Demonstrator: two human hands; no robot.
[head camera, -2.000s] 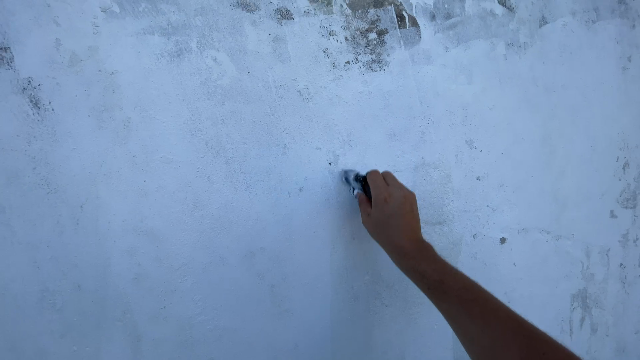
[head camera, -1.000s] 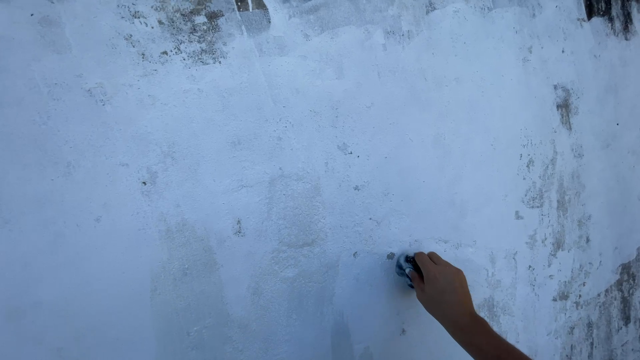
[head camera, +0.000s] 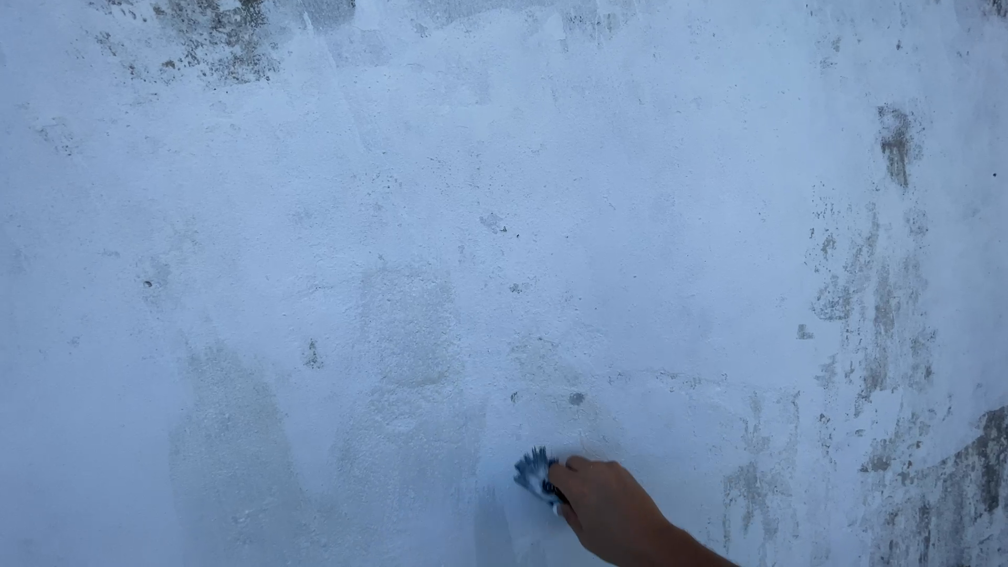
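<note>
My right hand (head camera: 610, 504) reaches in from the bottom right and is closed around a paintbrush (head camera: 535, 474). The brush has a dark handle, mostly hidden in the fingers, and splayed bristles coated with whitish paint. Its bristles lie against a rough wall (head camera: 630, 236) covered unevenly in white paint, low and just right of the middle of the view. A greyish damp-looking streak (head camera: 492, 528) runs down the wall to the left below the brush. My left hand is out of view.
Bare, dark weathered patches (head camera: 882, 315) run down the right side of the wall. Another mottled patch (head camera: 228, 39) shows at the upper left, and a darker stain (head camera: 988, 457) lies at the lower right edge. A small grey spot (head camera: 576, 399) sits above my hand.
My right hand with the brush is lower on the wall than two seconds ago. The view has shifted to the right, and more of the weathered patches on that side shows.
</note>
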